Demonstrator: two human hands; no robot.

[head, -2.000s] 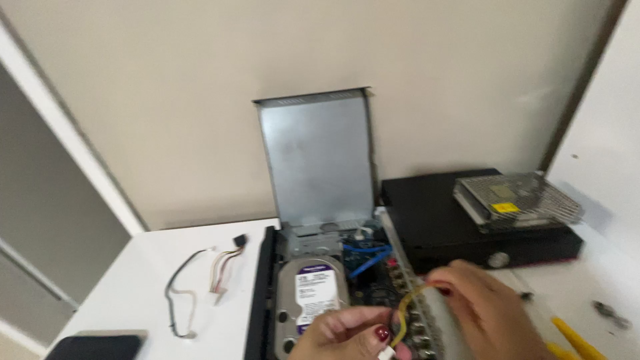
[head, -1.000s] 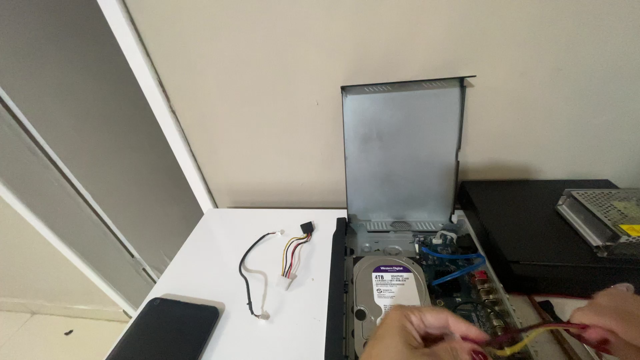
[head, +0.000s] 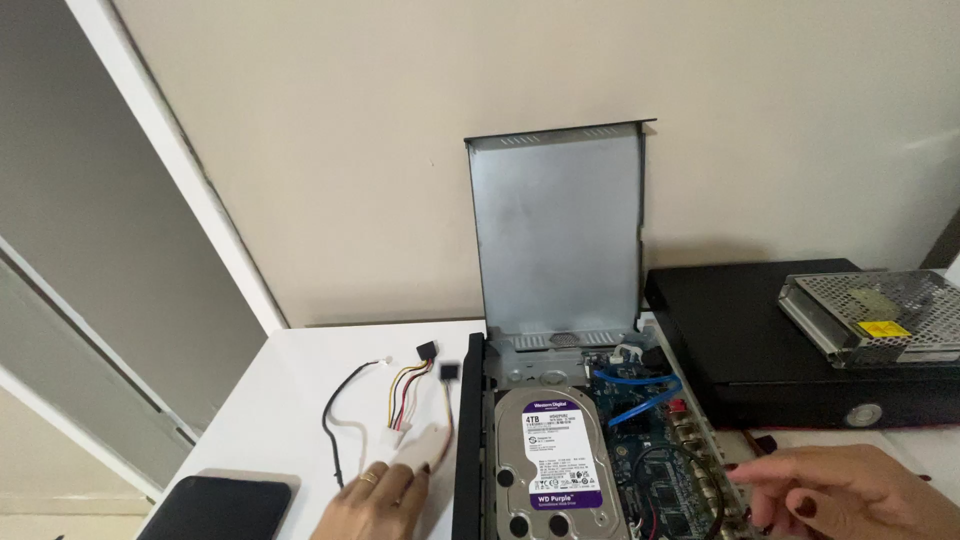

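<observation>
My left hand (head: 375,501) is low on the white table, its fingertips at the lower end of a power cable with a black connector (head: 449,372); whether they grip it is hidden. Beside it lie a multicolour adapter cable (head: 409,390) and a thin black cable (head: 330,412). My right hand (head: 832,487) holds nothing, fingers apart, at the connector side of an opened recorder case (head: 469,442). Inside the case are a Western Digital hard drive (head: 555,457), a circuit board (head: 660,480) and a blue cable (head: 641,409). The metal cover (head: 559,240) stands upright behind.
A black phone-like slab (head: 217,510) lies at the table's lower left. To the right, a black box (head: 765,360) carries a perforated metal power supply (head: 877,315). The wall rises behind the raised cover.
My hands have moved apart. The left has gone from the case to the table at left, where another black-ended cable now lies. The right no longer holds the yellow and red wires.
</observation>
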